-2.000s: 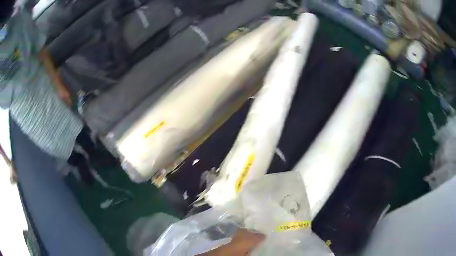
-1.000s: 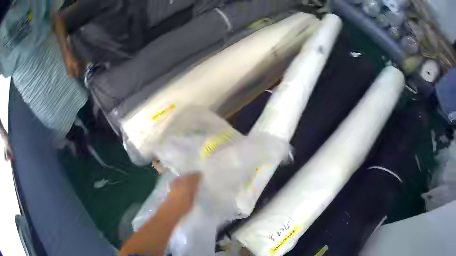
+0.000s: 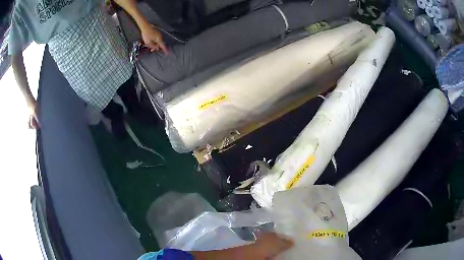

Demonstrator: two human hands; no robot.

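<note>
My left hand (image 3: pixel 274 246) reaches in from the bottom, below a blue sleeve cuff, and grips a cloudy plastic bag (image 3: pixel 300 210). Its fingers are partly hidden. The bag has a round mark and a yellow label at its right side; loose clear plastic spreads to the left. Just beyond it, a narrow white roll (image 3: pixel 325 127) has a yellow label near its close end. Another white roll (image 3: pixel 397 157) lies to the right, its near end covered by the bag. My right hand is not in view.
A wide cream wrapped roll (image 3: pixel 264 81) and grey rolls (image 3: pixel 213 56) lie beyond. Black rolls (image 3: pixel 300 122) lie between the white ones. A person (image 3: pixel 86 45) stands at upper left beside a blue-grey covered surface (image 3: pixel 81 167). Scraps lie on the green floor.
My left hand and the bag have moved right and down, off the cream roll and the narrow white roll's label. The view has shifted, showing more of the other person.
</note>
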